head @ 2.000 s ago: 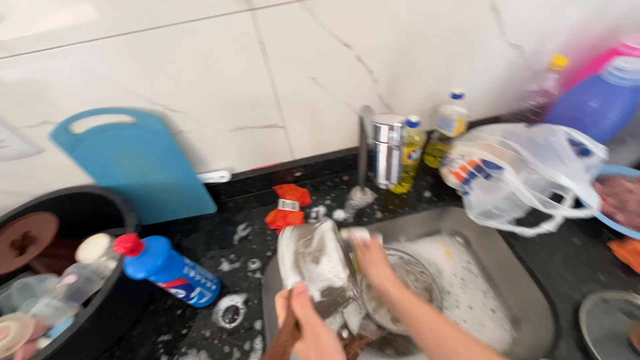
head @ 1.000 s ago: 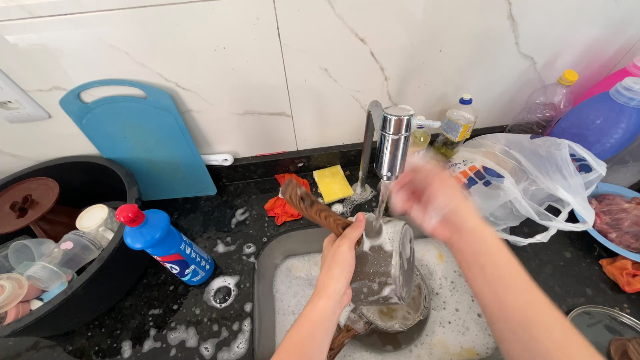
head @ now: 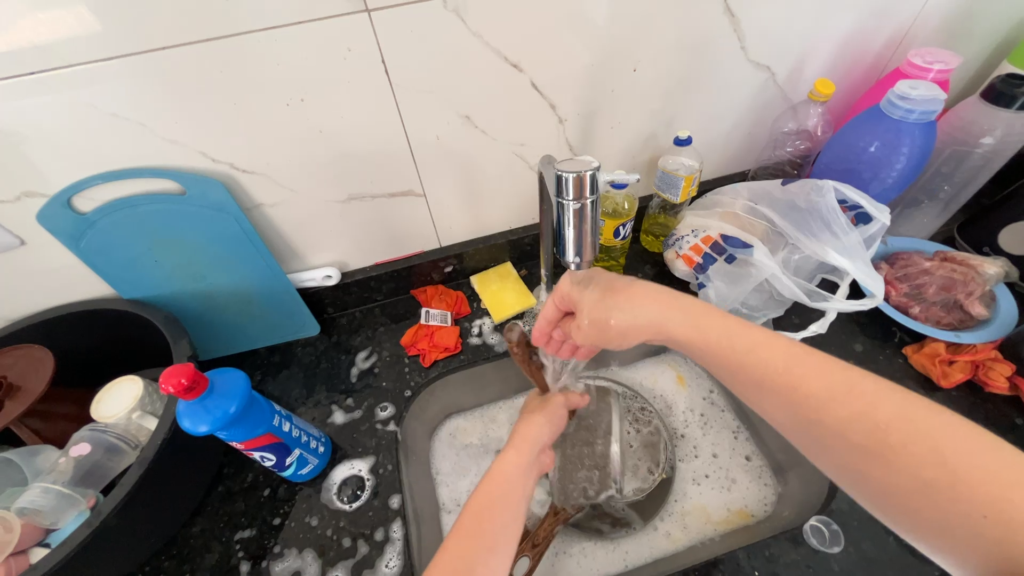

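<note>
My left hand (head: pixel 548 424) grips the brown handle (head: pixel 524 356) of a small metal pot (head: pixel 588 448), which is tilted over the sink. Just above it, my right hand (head: pixel 588 316) is under the chrome faucet (head: pixel 577 212) in running water, its fingers curled; whether they hold anything cannot be told. Below the pot, another round pan (head: pixel 624 516) with a brown handle (head: pixel 544 540) sits in the suds. The grey sink (head: pixel 420 472) holds foamy water. A yellow sponge (head: pixel 502 291) lies behind the sink, next to an orange cloth (head: pixel 434 344).
Left are a black tub (head: pixel 172 488) of cups, a blue detergent bottle (head: pixel 248 420) and a blue cutting board (head: pixel 180 256). Right are a plastic bag (head: pixel 768 240), a blue bowl (head: pixel 944 330) of wrapped meat, several bottles (head: pixel 876 144) and a small clear cup (head: pixel 822 534) beside the sink's edge.
The yellow sponge, hidden or absent from the counter two seconds ago, lies behind the sink in the later frames. My right hand has moved from the pot to the faucet's water.
</note>
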